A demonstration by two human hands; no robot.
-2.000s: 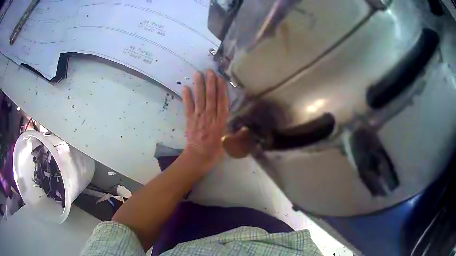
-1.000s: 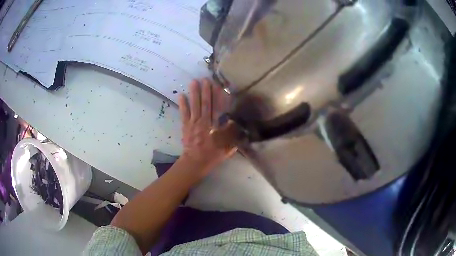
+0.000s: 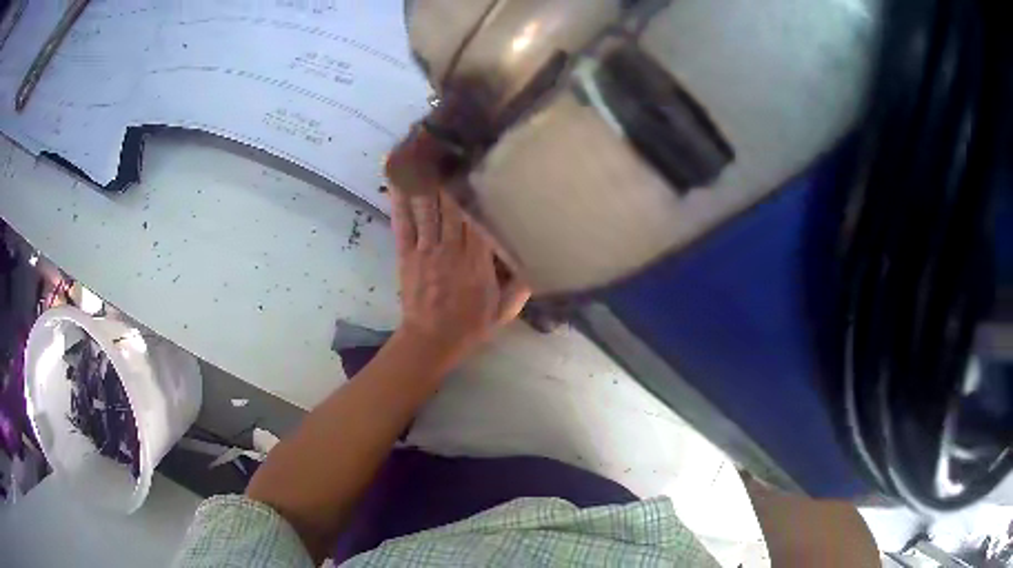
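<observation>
The silver and blue straight knife cutting machine [image 3: 600,166] fills the upper right. Its brown-red knob [image 3: 413,166] sits over the fingertips of my left hand [image 3: 442,266]. My left hand lies palm down on the table at the curved edge of the lay, holding nothing, thumb spread to the right. The white paper marker [image 3: 222,83] covers the lay, whose dark edge [image 3: 136,155] shows a notch at left. The blade is hidden. A bare forearm shows at bottom right below the machine; my right hand is hidden.
The white table [image 3: 222,244] carries small dark specks. A white bucket [image 3: 167,388] with dark scraps stands at lower left. Thick black cable [image 3: 911,277] hangs at the right. A narrow bar [image 3: 50,53] lies on the marker. A dark scrap [image 3: 361,338] lies by my left wrist.
The machine has moved up and left in the picture, so its knob now covers my left fingertips. More blue body and cable show. A forearm has appeared at bottom right. My left hand has barely moved.
</observation>
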